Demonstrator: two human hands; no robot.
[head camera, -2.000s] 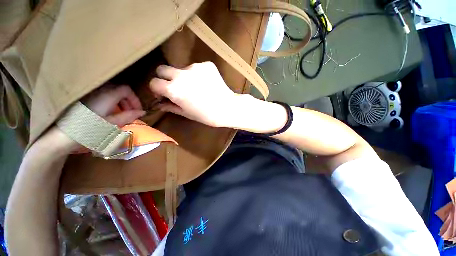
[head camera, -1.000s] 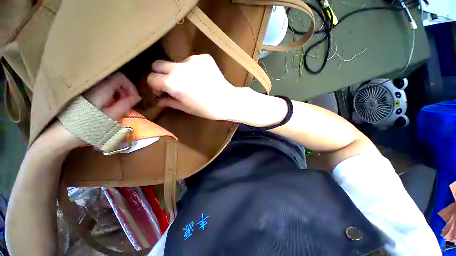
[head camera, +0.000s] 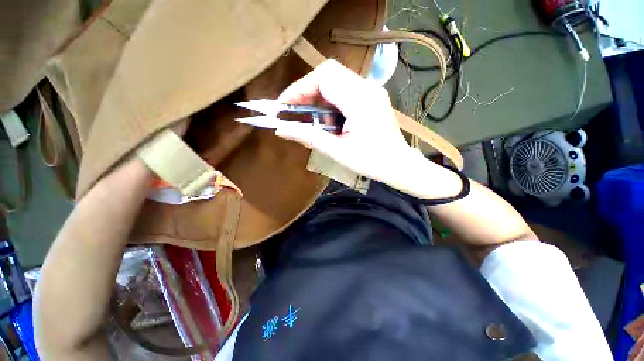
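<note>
A tan bag (head camera: 162, 77) lies with its mouth open. My right hand (head camera: 346, 120) holds small metal thread snips (head camera: 282, 116) over the opening, their two pointed blades apart and pointing left. My left forearm (head camera: 92, 247) reaches into the bag, under a pale webbing strap (head camera: 173, 162); the left hand itself is hidden inside, so its grip does not show. A bit of orange piece with white material (head camera: 191, 190) shows below the strap. A cream tab (head camera: 337, 169) hangs below my right hand.
On the green table (head camera: 522, 77) lie loose threads, a black cord (head camera: 438, 106) and a yellow tool end (head camera: 457, 39). A red can (head camera: 561, 8) stands at top right. An animal-eared fan (head camera: 544, 167) and a blue crate (head camera: 621, 204) are at right; plastic-wrapped red material (head camera: 187, 282) lies below.
My right hand has come out of the bag mouth, moved right and now shows snips. My left hand has gone deeper out of sight. The bag has shifted slightly right.
</note>
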